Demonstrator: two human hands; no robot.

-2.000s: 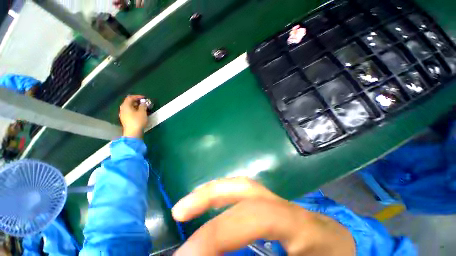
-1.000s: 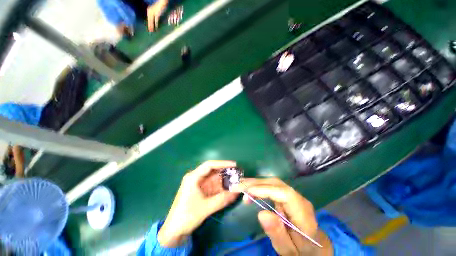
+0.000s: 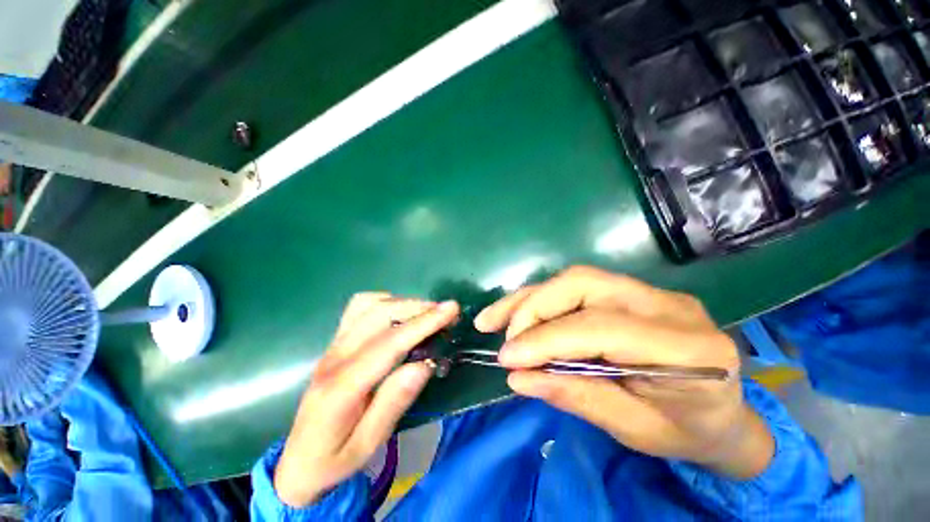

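My left hand [image 3: 362,393] holds a small dark housing [image 3: 430,357] between thumb and fingers, low in the middle of the view near the bench's front edge. The fingers cover much of it. My right hand [image 3: 622,367] holds slim silver tweezers [image 3: 602,369] between thumb and fingers. The tweezer tips point left and reach the housing's right side. Whether the tips grip a small part cannot be told.
A black compartment tray [image 3: 668,209] lies at the upper right, with shiny bits in some pockets. A pale blue fan [image 3: 41,326] on a round white base [image 3: 184,313] stands left. A white rail [image 3: 377,94], a pale post [image 3: 112,148] and a small dark unit [image 3: 242,134] are beyond.
My left hand first reached to the green strip, then came back and now holds the housing. The tweezers have swung nearly level, tips at the housing. The view has shifted, with the tray farther up and right.
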